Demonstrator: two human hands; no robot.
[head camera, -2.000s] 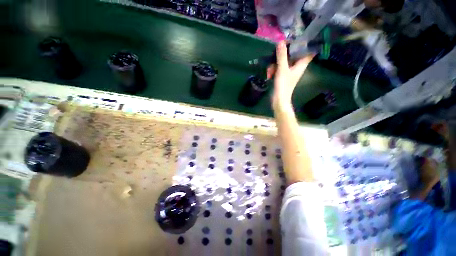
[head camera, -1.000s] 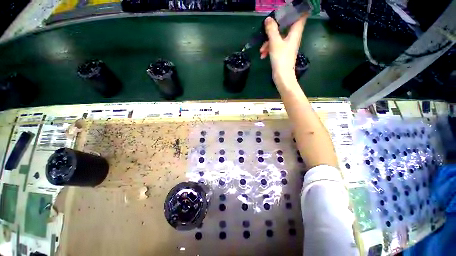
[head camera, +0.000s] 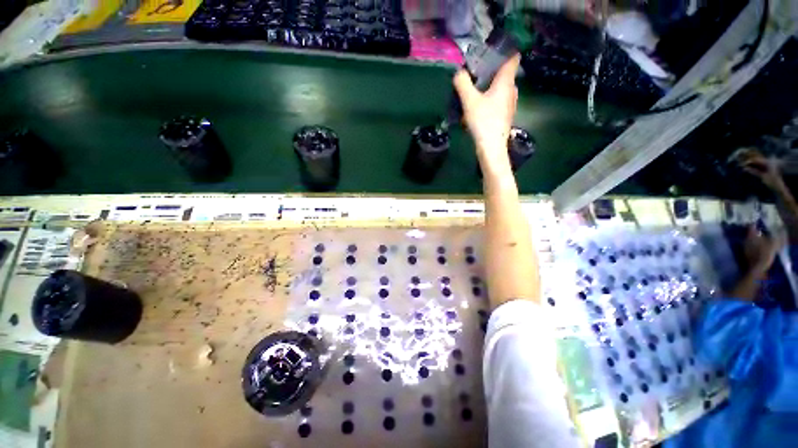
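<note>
My right hand (head camera: 488, 101) is stretched out over the green belt and grips the hand dispenser (head camera: 486, 58), a grey barrel with a green rear and dark front. Its front points down at the open top of a black cylindrical unit (head camera: 427, 155) on the belt; whether the tip touches cannot be told. Another unit (head camera: 521, 147) stands just right of my wrist, partly hidden. One unit (head camera: 283, 373) stands upright on the brown board, and one (head camera: 87, 306) lies tilted at the left. My left hand is not in view.
More units (head camera: 317, 157) stand on the green belt (head camera: 254, 96). Dark dots in rows lie on a clear sheet (head camera: 385, 332); a bluish dotted sheet (head camera: 647, 315) lies right. A metal frame (head camera: 665, 105) slants at the right. A person in blue (head camera: 752, 350) is at the right edge. Black trays (head camera: 297, 22) lie beyond.
The view has shifted. Since one second ago, the dispenser has turned steeper over the belt unit. My right hand still holds it. The units on the board have not visibly moved.
</note>
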